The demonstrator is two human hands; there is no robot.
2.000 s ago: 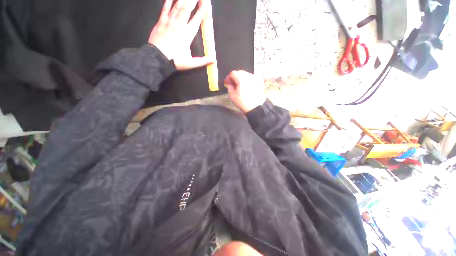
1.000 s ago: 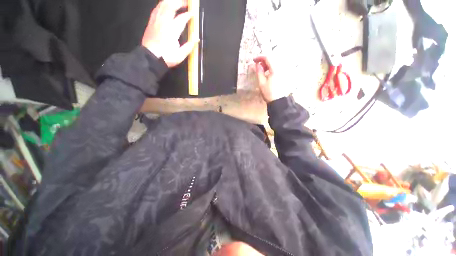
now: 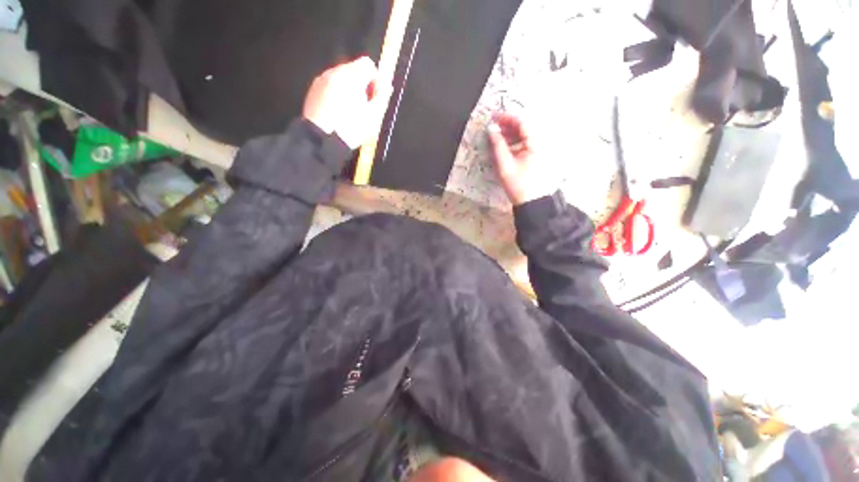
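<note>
Black fabric (image 3: 254, 56) covers the upper left of the table. A yellow ruler (image 3: 384, 94) lies across it at a slight tilt, its top end cut off by the picture's edge. A thin white chalk line (image 3: 402, 94) runs beside the ruler on its right. My left hand (image 3: 344, 99) is at the ruler's left edge with the fingers curled; its grip on the ruler is not clear. My right hand (image 3: 511, 151) is over the table right of the fabric, fingers partly curled; whether it pinches a tiny piece of chalk cannot be seen.
Red-handled scissors (image 3: 623, 221) lie on the pale speckled table (image 3: 575, 113) right of my right hand. Beyond are a grey block (image 3: 737, 179), a black cord (image 3: 664, 290) and dark fabric scraps (image 3: 749, 282). A green bag (image 3: 104, 151) and piled items are at the left, below the table.
The ruler and fabric edge now slant in view, and the scissors and block appear lower. My left hand has curled and sits lower along the ruler. The right hand stays off the fabric.
</note>
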